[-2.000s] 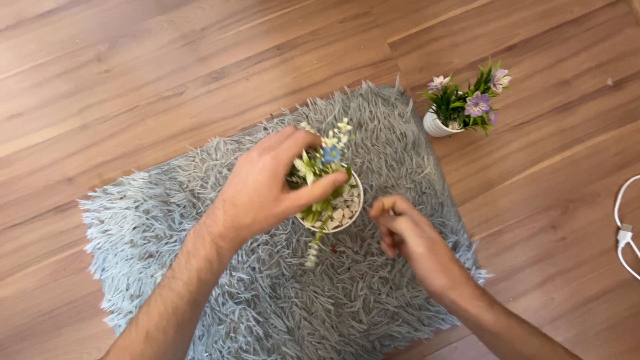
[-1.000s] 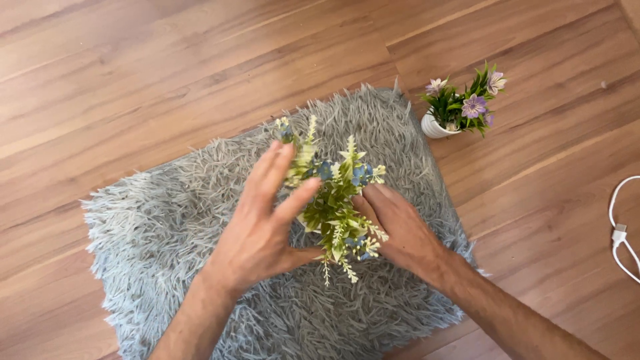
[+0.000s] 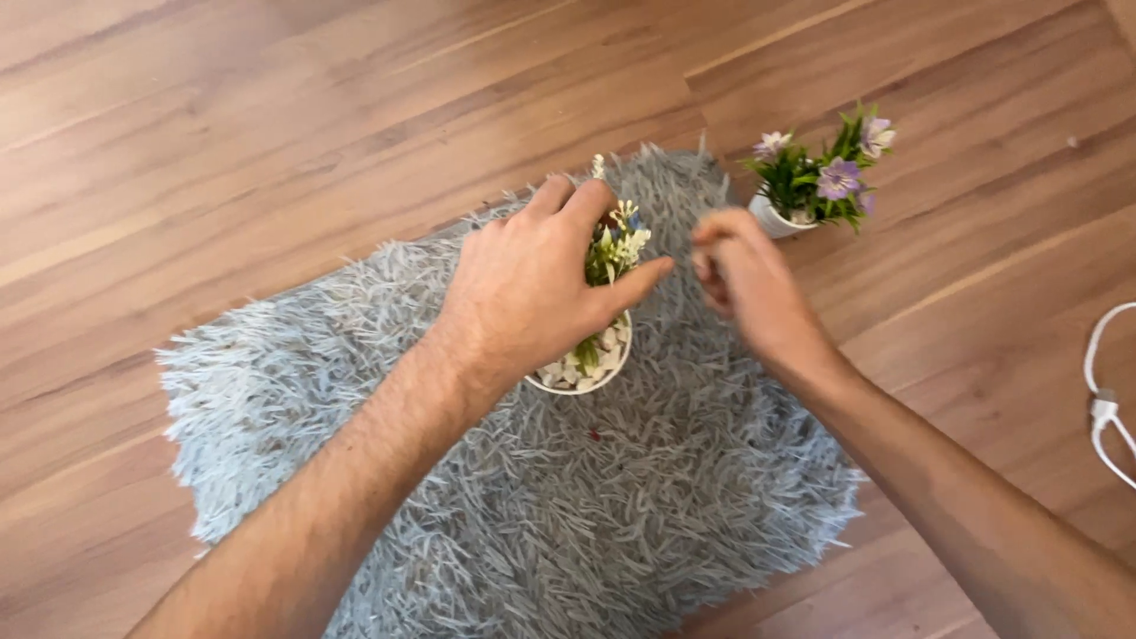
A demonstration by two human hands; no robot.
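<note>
On a grey shaggy rug (image 3: 568, 515) stands a round white pot filled with pale pebbles (image 3: 586, 368). An artificial plant (image 3: 612, 253) with green leaves and small cream and blue flowers rises from it, largely covered by my left hand (image 3: 532, 275). That hand is spread over the stems from the left, thumb pointing right; whether it grips any of them is hidden. My right hand (image 3: 737, 280), slightly blurred, is to the right of the plant and apart from it, fingers curled. Nothing can be made out between those fingers.
A second small white pot (image 3: 777, 218) holds an artificial plant with purple and white flowers (image 3: 837, 179); it stands on the wood-look floor (image 3: 444, 106) just beyond the rug's upper right corner. A white cable with a connector (image 3: 1103, 409) lies at the right edge.
My right hand has come away from the flowering plant to the right. My left hand has moved over the plant, covering much of it. The pebbles, hidden one second ago, show again.
</note>
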